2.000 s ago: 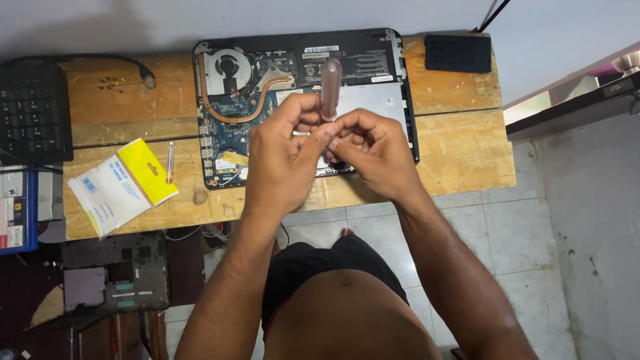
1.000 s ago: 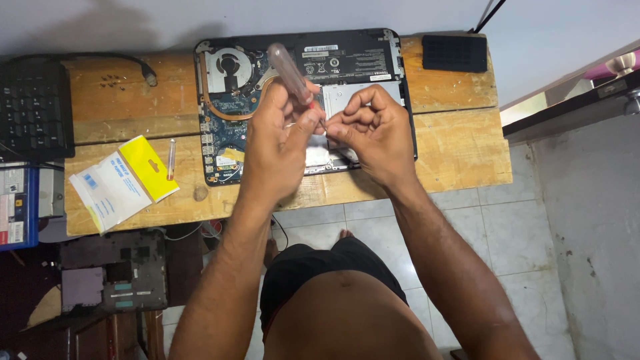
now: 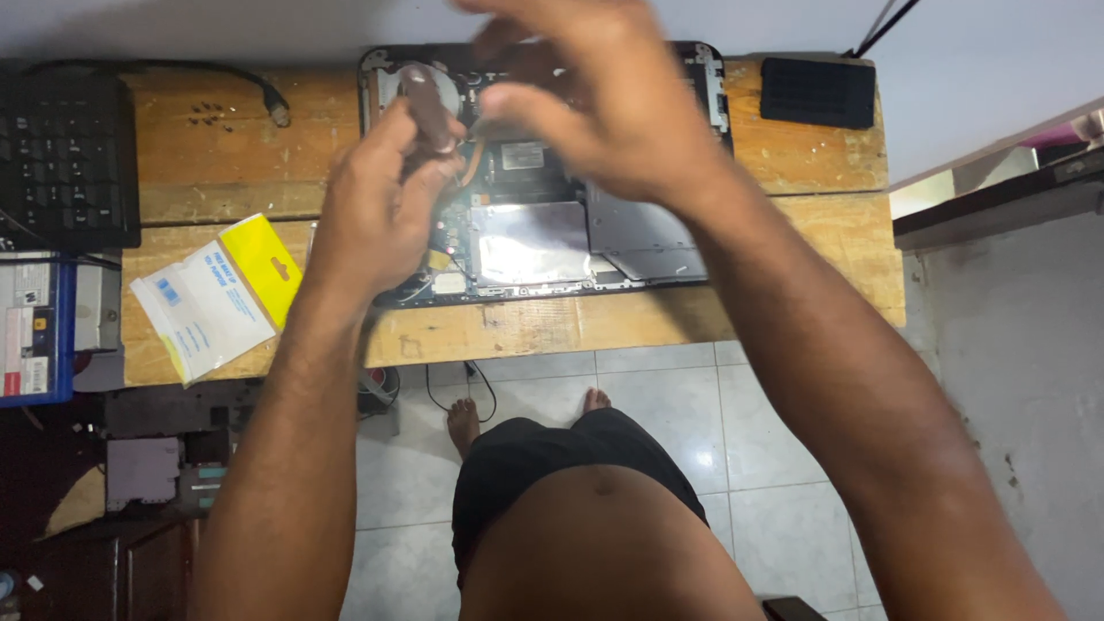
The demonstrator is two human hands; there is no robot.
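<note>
An opened laptop [image 3: 634,233] lies on the wooden table, its circuit board, copper heat pipe [image 3: 472,164], fan and metal drive plate [image 3: 535,241] exposed. My left hand [image 3: 379,198] is over the laptop's left side, its fingers closed around a brownish translucent handle [image 3: 427,108], probably a screwdriver's; the tip is not distinguishable. Blurred by motion, my right hand [image 3: 604,103] is above the laptop's upper middle with fingers apart, and I see nothing in it. Several small dark screws [image 3: 210,114] lie on the table to the left of the laptop.
A black keyboard [image 3: 65,164] is at the far left, with a cable plug [image 3: 278,110] near it. A yellow and white plastic packet [image 3: 216,297] lies on the table's front left. At the back right sits a black rectangular cover [image 3: 817,92]. The table [image 3: 517,332] meets the wall behind.
My hands, close together over the laptop before, are now apart. The right hand has moved up and away from the left, which still holds the handle, now further left.
</note>
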